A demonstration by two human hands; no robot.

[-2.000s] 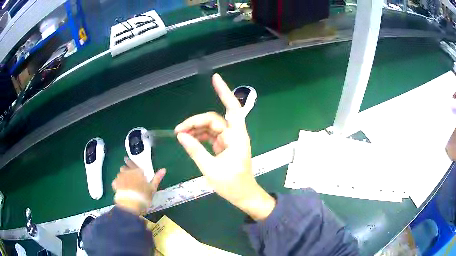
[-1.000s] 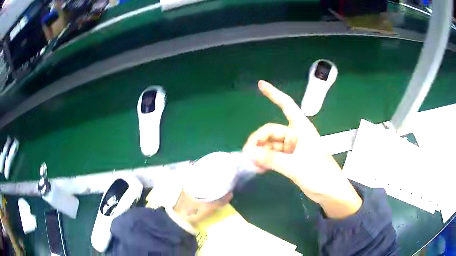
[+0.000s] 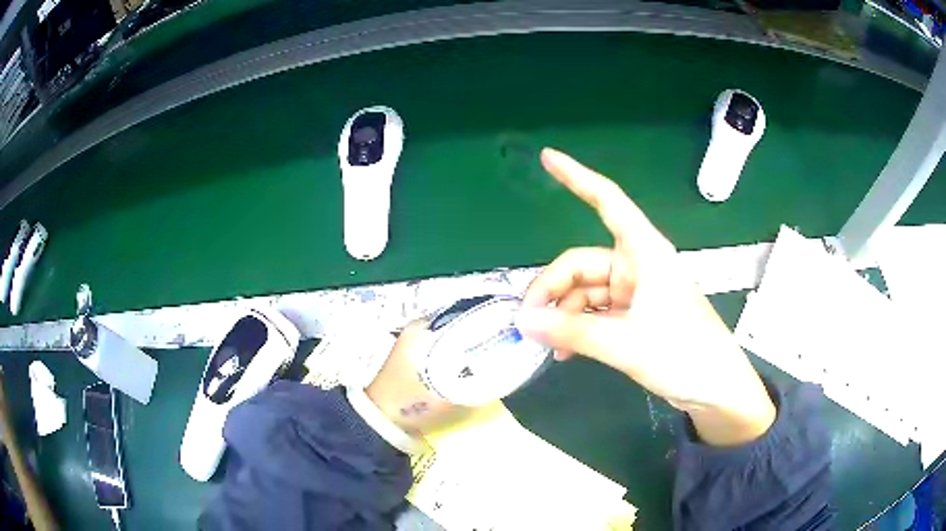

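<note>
A white handset (image 3: 482, 358) is held end-on in my left hand (image 3: 399, 389), its wide rounded head facing up and right. My right hand (image 3: 633, 311) pinches thumb and forefinger at the right edge of the head, with another finger pointing away. A small bluish glint shows at the fingertips; it may be clear film, but I cannot tell its outline. Yellow-printed label sheets (image 3: 508, 472) lie under my left hand on the dark green worktop. Another handset (image 3: 233, 373) with a black oval panel lies left of my left forearm.
Handsets (image 3: 366, 197) (image 3: 729, 150) lie on the green belt (image 3: 259, 207), beyond the worn white edge strip (image 3: 176, 324). At left are a dispenser bottle (image 3: 119, 361), a smartphone (image 3: 103, 446) and a crumpled white scrap (image 3: 45, 399). White sheets (image 3: 819, 342) lie beside the pale post (image 3: 902, 166).
My left hand has taken hold of a handset and brought it to my right fingertips. The view has shifted, and the belt handsets appear farther right and higher.
</note>
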